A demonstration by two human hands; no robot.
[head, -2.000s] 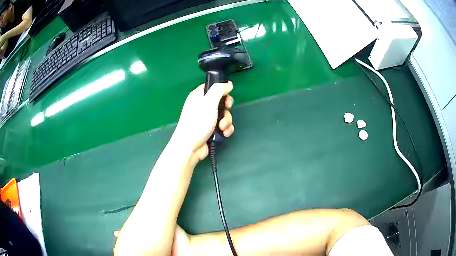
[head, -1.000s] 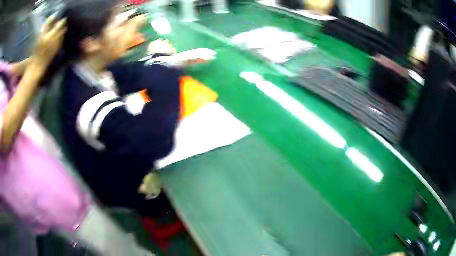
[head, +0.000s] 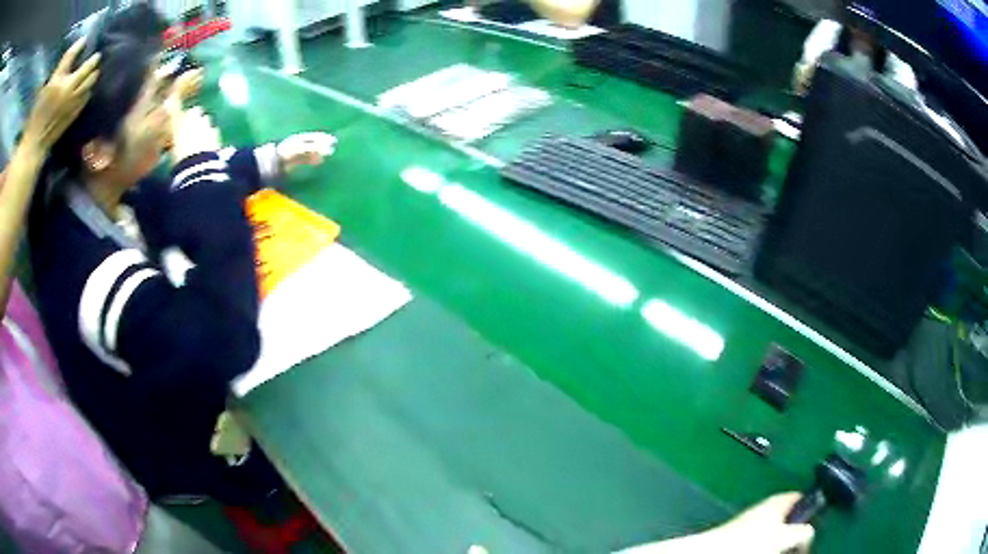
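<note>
My left hand point(head: 782, 524) is at the lower right, partly cut off by the bottom edge. It is closed around the grip of a black handheld barcode scanner point(head: 836, 483), whose rounded head is over the glossy green strip. A part-built phone point(head: 778, 376) lies flat on the strip beyond the scanner, apart from it. A smaller dark flat piece point(head: 748, 440) lies between them, too blurred to identify. A small skin-coloured patch shows at the bottom edge, but my right hand cannot be made out.
A seated person point(head: 163, 292) at left is beside an orange-yellow tray point(head: 290, 233) and white sheet point(head: 325, 308). Another person's arm and pink clothing are at far left. A keyboard point(head: 639, 195), dark brown box point(head: 724, 143) and black monitor point(head: 867, 211) stand beyond. A white board point(head: 962, 492) is at lower right.
The view has swung left from my workspace to the neighbouring worker, then slightly back right. The scanner stays in my left hand and shows at lower right now.
</note>
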